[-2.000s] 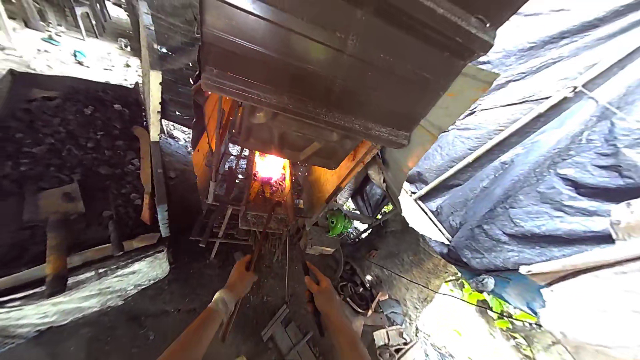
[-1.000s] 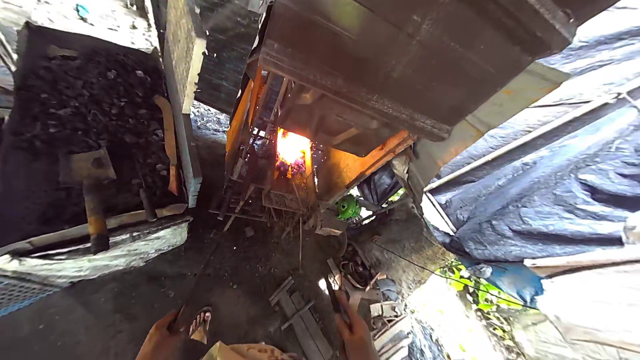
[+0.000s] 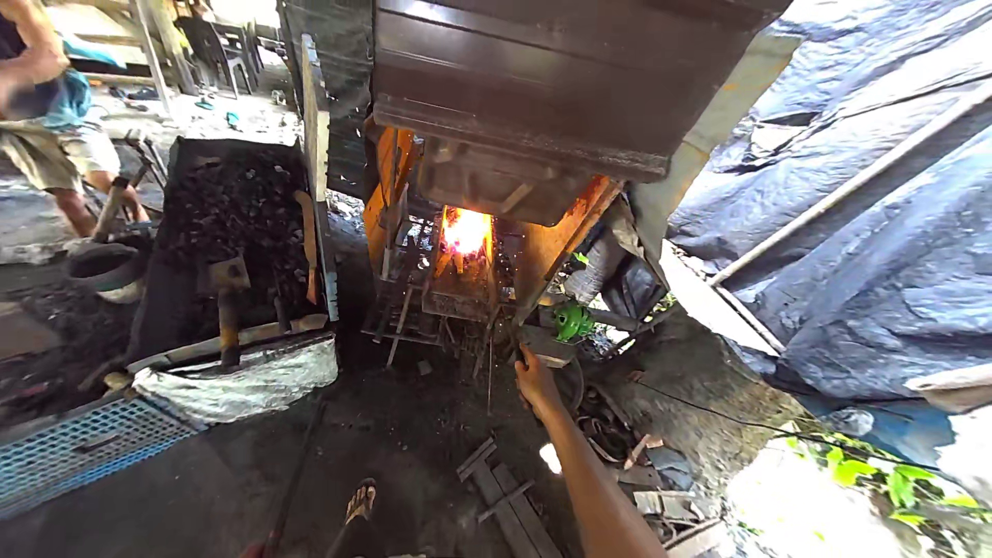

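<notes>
My right hand (image 3: 535,376) reaches out at the centre, its fingers closed around a dark, thin tool just below the right side of the forge. Only a sliver of my left hand (image 3: 254,550) shows at the bottom edge, around the lower end of a long dark rod (image 3: 298,465) that slants up toward the charcoal bin. Bright flames (image 3: 467,231) burn in the forge's narrow trough (image 3: 457,304), under a brown sheet-metal hood (image 3: 527,85). A green blower (image 3: 573,321) sits to the right of the forge.
At left, a charcoal bin (image 3: 232,186) carries a hammer (image 3: 229,310) and a curved wooden-handled blade (image 3: 308,240). Behind it stands a person (image 3: 54,116) by a round container (image 3: 105,267). Scrap metal (image 3: 608,418) and a wooden frame (image 3: 508,496) lie on the ground. Tarpaulin (image 3: 891,256) hangs at right.
My right hand has moved forward to the forge's right side from near my body. My left hand, near the forge two seconds ago, is now low at the bottom edge. A person has come into view at left.
</notes>
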